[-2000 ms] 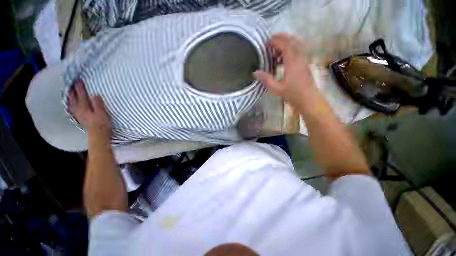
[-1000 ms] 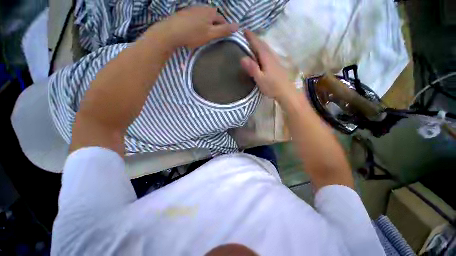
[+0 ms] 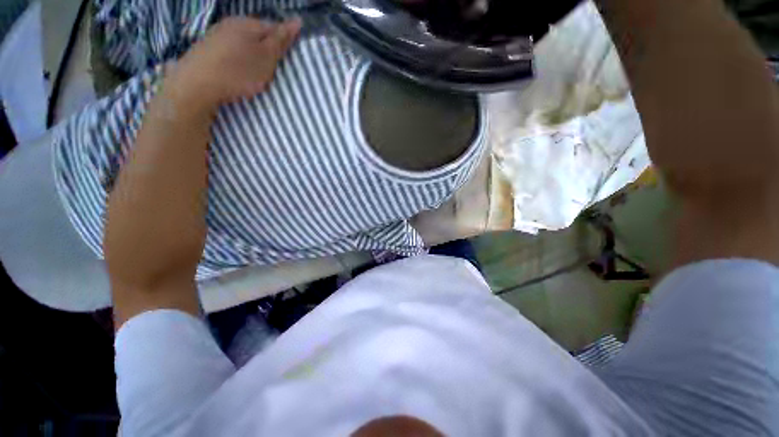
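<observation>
The striped T-shirt (image 3: 282,162) lies spread on the padded pressing board (image 3: 43,247). Its white-edged neckline (image 3: 427,173) surrounds a round opening that shows grey-brown padding. My left hand (image 3: 235,64) rests on the shirt's far edge, thumb and fingers close together; whether it pinches the cloth is unclear. The dark shiny steam iron (image 3: 444,51) is over the far edge of the shirt and neckline, cut off by the top of the picture. My right hand is out of the picture; only the right forearm shows, running up past the top edge.
A crumpled striped heap (image 3: 145,34) lies along the far edge at left. The white, scorched iron rest cloth (image 3: 564,171) lies right of the shirt. A greenish floor with a dark metal foot (image 3: 617,266) shows below it.
The iron has moved from the right end to above the neckline. My right arm has swung up and right, away from the neckline. My left hand has shifted left from the neckline.
</observation>
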